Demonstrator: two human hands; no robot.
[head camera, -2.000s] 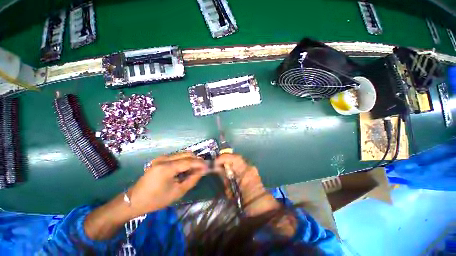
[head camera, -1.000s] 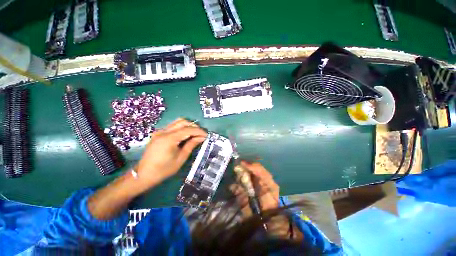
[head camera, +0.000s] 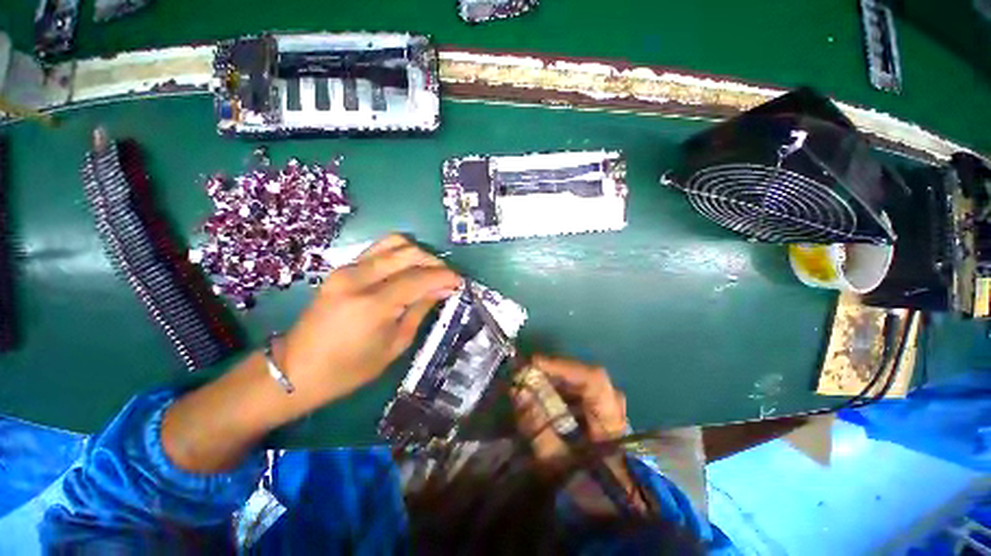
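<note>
A phone assembly (head camera: 462, 358) lies slanted on the green bench in front of me, its dark circuit end towards me and partly behind hair. My left hand (head camera: 380, 310) has its fingertips at the assembly's upper end; whether they pinch a small part is too small to tell. My right hand (head camera: 571, 407) holds a soldering iron (head camera: 546, 400) by its tan handle. The iron's thin metal tip reaches over the assembly's upper right part, near my left fingertips.
Another phone assembly (head camera: 538, 196) lies beyond; one rests on the rail (head camera: 609, 85). Left are a pink-purple component heap (head camera: 272, 228) and a dark ribbed strip (head camera: 152, 255). Right are a fan (head camera: 777, 201), a cup (head camera: 867, 266) and a scorched wooden board (head camera: 858, 345). Assemblies lie on the belt (head camera: 674, 33).
The nearest assembly went from lying behind my left hand to slanted between both hands. Since one second ago, the iron tip has moved over its upper end. The view has shifted.
</note>
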